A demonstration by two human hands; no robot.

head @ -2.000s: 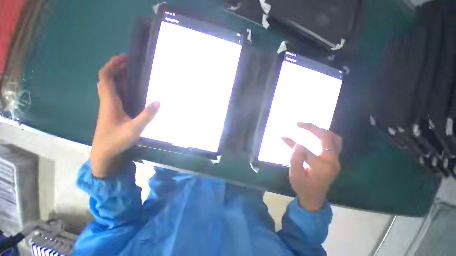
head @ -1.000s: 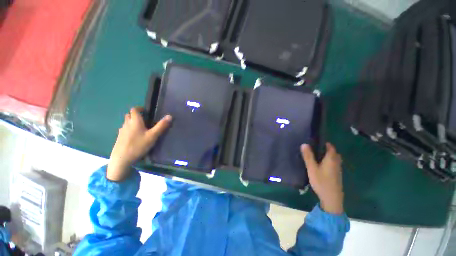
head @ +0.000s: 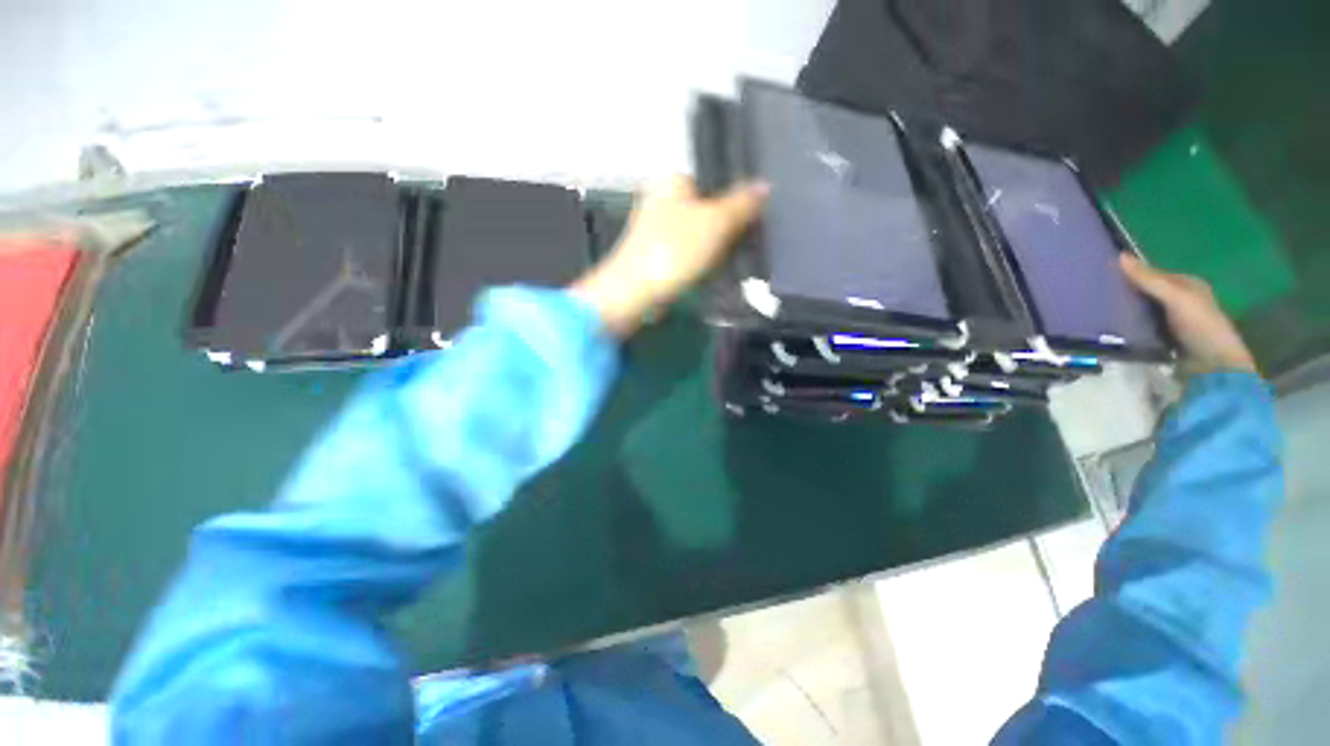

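A black double carrier (head: 945, 313) holds two tablets side by side, the left tablet (head: 843, 204) and the right tablet (head: 1062, 241), with dim dark screens and small white marks. My left hand (head: 674, 248) grips the carrier's left edge, thumb on top. My right hand (head: 1193, 313) grips its right edge. The carrier is over the stack of loaded carriers (head: 817, 394); I cannot tell if it rests on it. Another carrier with two dark tablets (head: 314, 262) lies at the back left of the green bench.
A red sheet (head: 32, 328) with clear plastic wrap (head: 18, 656) lies at the bench's left end. A black bag or cloth (head: 1006, 66) is behind the stack. A green surface (head: 1203, 219) shows at the right. The bench's front edge runs below the stack.
The tablet screens went from glaring white to dark with small marks. Both hands have lifted the carrier from the bench front and moved it right, over the stack. The view has turned right.
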